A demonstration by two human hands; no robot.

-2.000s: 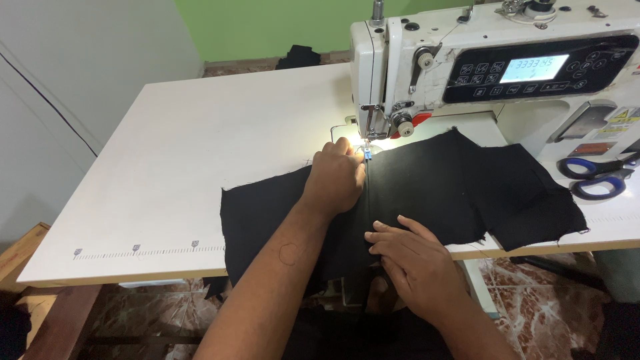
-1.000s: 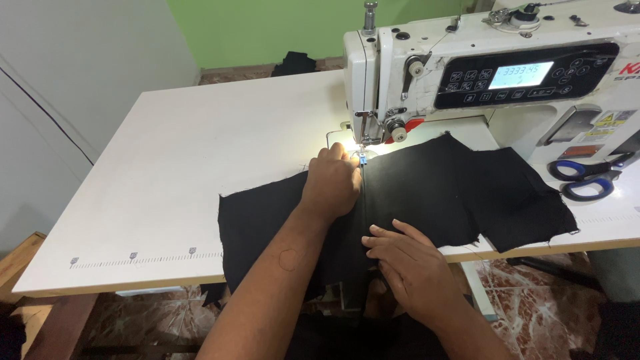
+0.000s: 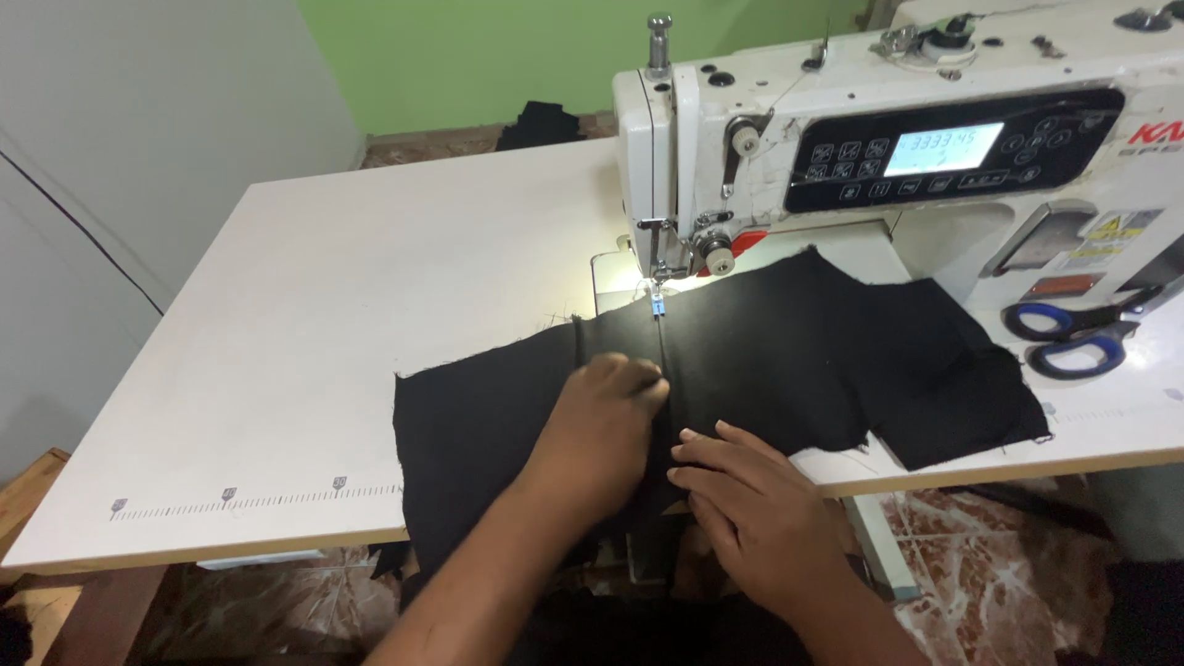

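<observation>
Black fabric [image 3: 758,361] lies across the table under the presser foot [image 3: 658,303] of a white industrial sewing machine [image 3: 888,139]. A seam or fold line runs from the foot toward me. My left hand [image 3: 606,425] is on the fabric just left of that line, below the foot, with its fingers curled in; they seem to pinch the cloth near the line. Right of the line, my right hand [image 3: 749,504] rests with spread fingertips on the fabric near the table's front edge. Part of the cloth hangs over that edge.
Blue-and-black-handled scissors [image 3: 1078,338] lie on the right beside the machine's base. The white table [image 3: 305,305] has a printed ruler scale along its front edge. Black cloth [image 3: 546,125] sits beyond the table by the green wall.
My left hand has moved back from beside the presser foot toward me, and its fingers have curled in. My right hand stays near the front edge of the fabric.
</observation>
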